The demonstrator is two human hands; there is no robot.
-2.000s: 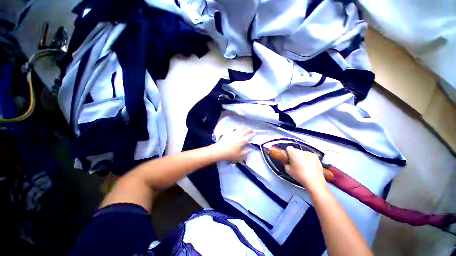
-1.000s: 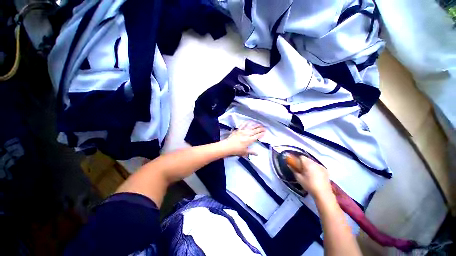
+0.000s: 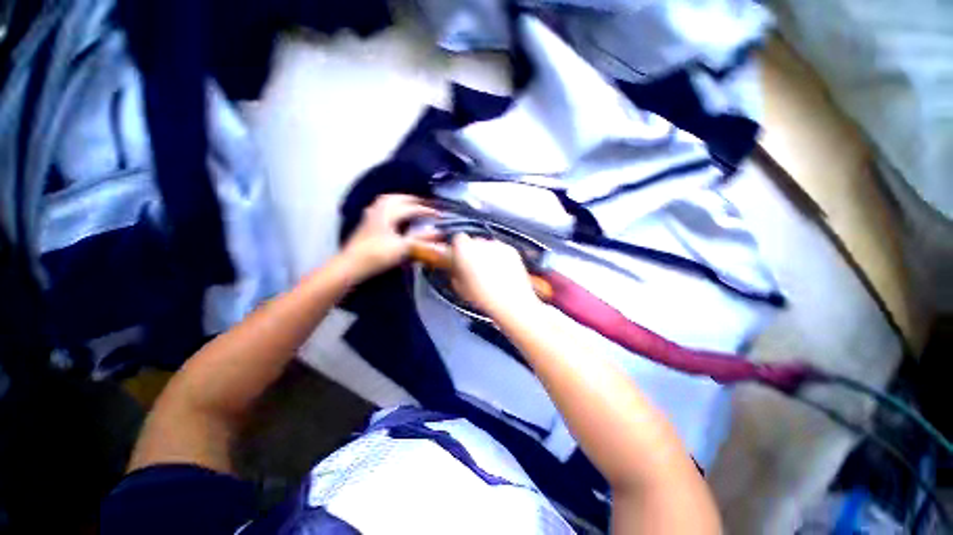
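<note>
The steam iron (image 3: 538, 284) with its orange-brown handle lies over the upper left part of the pale garment (image 3: 669, 298), by the navy band (image 3: 402, 324). My right hand (image 3: 486, 270) is closed on the iron's handle. My left hand (image 3: 389, 235) is at the handle's front end, over the navy band; the image is blurred and I cannot tell whether it holds cloth or touches the iron. The dark-red hose sleeve (image 3: 648, 340) trails from the iron to the right. The iron's soleplate is mostly hidden by my hands.
A navy-and-pale garment pile (image 3: 94, 199) is at the left. More crumpled garments (image 3: 669, 31) lie at the far side. Tan board (image 3: 826, 157) edges the table at the right, with a bulky white sheet (image 3: 899, 105) beyond. Thin green hoses (image 3: 888, 397) run at the lower right.
The iron and my right hand have moved left and up across the garment to the navy band. My left hand has shifted left, off the pale cloth. The camera view has shifted.
</note>
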